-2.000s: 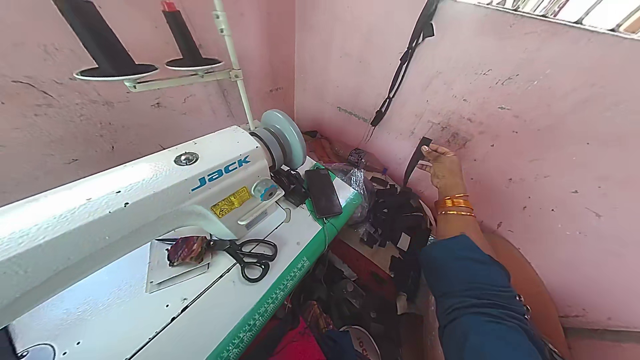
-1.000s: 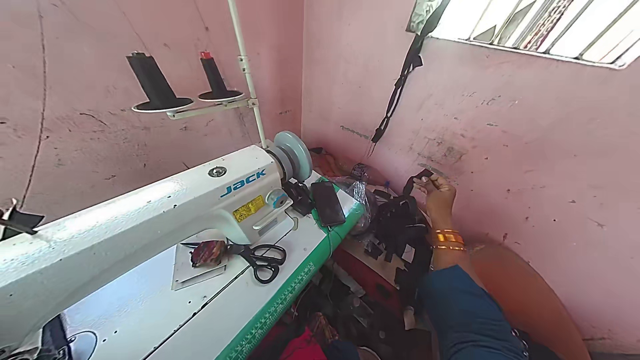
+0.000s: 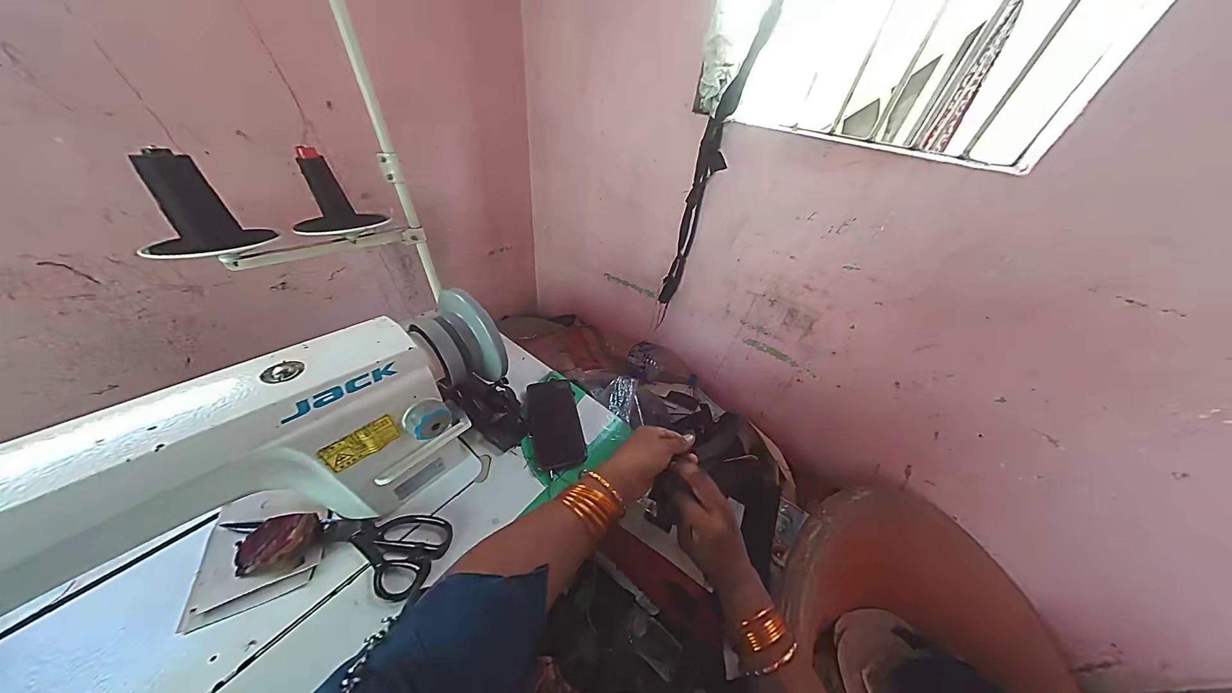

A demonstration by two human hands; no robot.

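Beyond the right end of a white Jack sewing machine (image 3: 346, 385), my two hands meet over a heap of black fabric pieces (image 3: 736, 462). My left hand (image 3: 654, 457) has its fingers pinched together at the top of a dark strip. Just below and right of it, my right hand (image 3: 707, 525) is curled around dark material, partly hidden by the fingers. A black phone (image 3: 555, 425) lies on the table left of my hands. Black-handled scissors (image 3: 399, 553) rest on the machine bed beside a dark reddish lump (image 3: 277, 544).
Two black thread cones (image 3: 188, 197) stand on a rack behind the machine. Black straps (image 3: 688, 221) hang on the pink wall below a barred window (image 3: 924, 87). A rounded orange-brown object (image 3: 895, 539) stands at the right, and dark scraps (image 3: 606, 626) lie below the table edge.
My left hand has come into view and joined my right hand. The right hand, earlier raised near the wall with a black strip, is now lower, over the heap. The view has shifted upward.
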